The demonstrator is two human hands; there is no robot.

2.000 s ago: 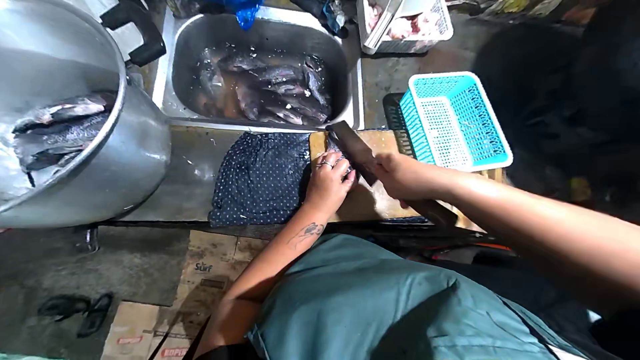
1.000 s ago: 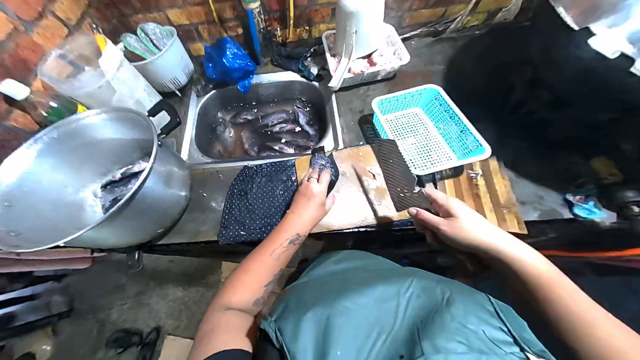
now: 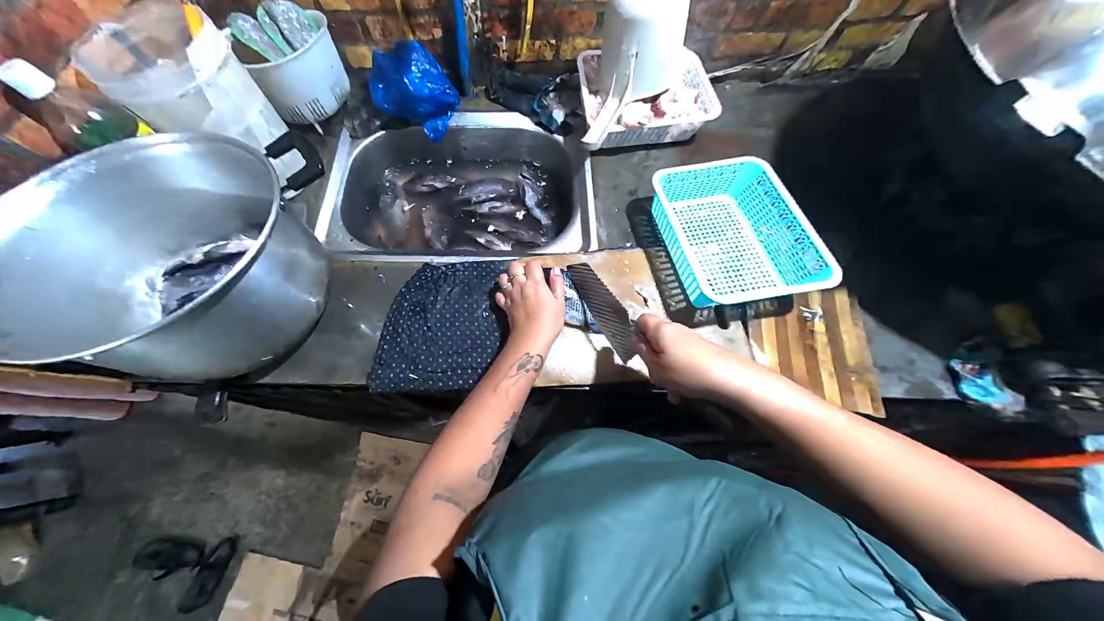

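Note:
My left hand (image 3: 532, 304) presses down on the right part of a dark dotted cloth (image 3: 440, 332), at the left end of a wooden cutting board (image 3: 580, 360). What lies beneath the fingers is mostly hidden. A cleaver-like knife (image 3: 602, 309) with a wide dark blade is in my right hand (image 3: 681, 354), its blade slanting over the board just right of my left hand. Behind the board, several dark fish (image 3: 496, 194) lie in cloudy water in a steel sink (image 3: 457, 252). More fish (image 3: 203, 272) rest in a large metal pot (image 3: 285, 302) on the left.
A turquoise plastic basket (image 3: 750, 233) sits right of the board, near a striped wooden board (image 3: 819, 354). Behind stand a white basket (image 3: 651, 134) of meat-like pieces, a white jug (image 3: 647, 43), a blue plastic bag (image 3: 414, 84) and a white utensil holder (image 3: 302, 78).
The knife has moved left, from the board's right part to beside my left hand. Two seconds ago it was also near that hand. The view has shifted.

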